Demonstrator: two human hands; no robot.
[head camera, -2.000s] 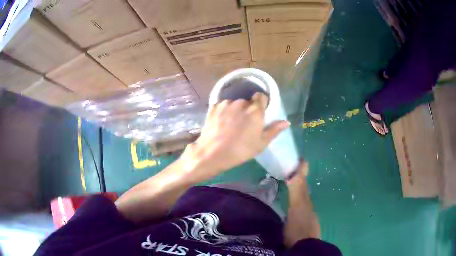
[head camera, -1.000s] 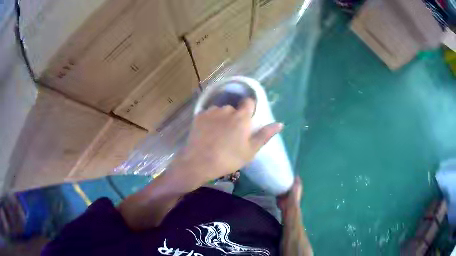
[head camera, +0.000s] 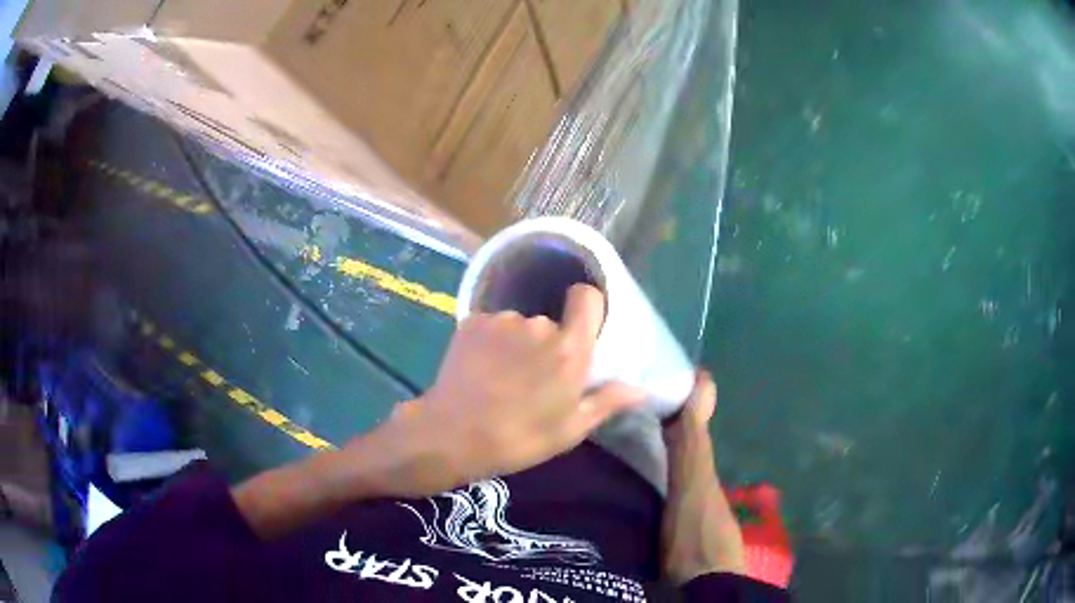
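Observation:
A white stretch film roll (head camera: 646, 342) is held tilted in front of my body, its open hollow core facing up. My left hand (head camera: 513, 383) grips the upper end, with fingers hooked into the core. My right hand (head camera: 692, 412) holds the lower end, and its fingers are partly hidden. Clear stretch film (head camera: 678, 153) runs from the roll up towards a stack of brown cartons (head camera: 395, 88) at the upper left. Film also covers part of the carton sides.
A dark cable (head camera: 277, 277) crosses the green floor (head camera: 872, 295) at left, near yellow lines (head camera: 395, 285). A red object (head camera: 764, 536) lies low, right of my right arm. Blurred blue items (head camera: 106, 424) are at the lower left.
The view has swung round the stack. The cartons now sit further up and left, and more floor, the cable and yellow lines show. Both hands keep hold of the roll.

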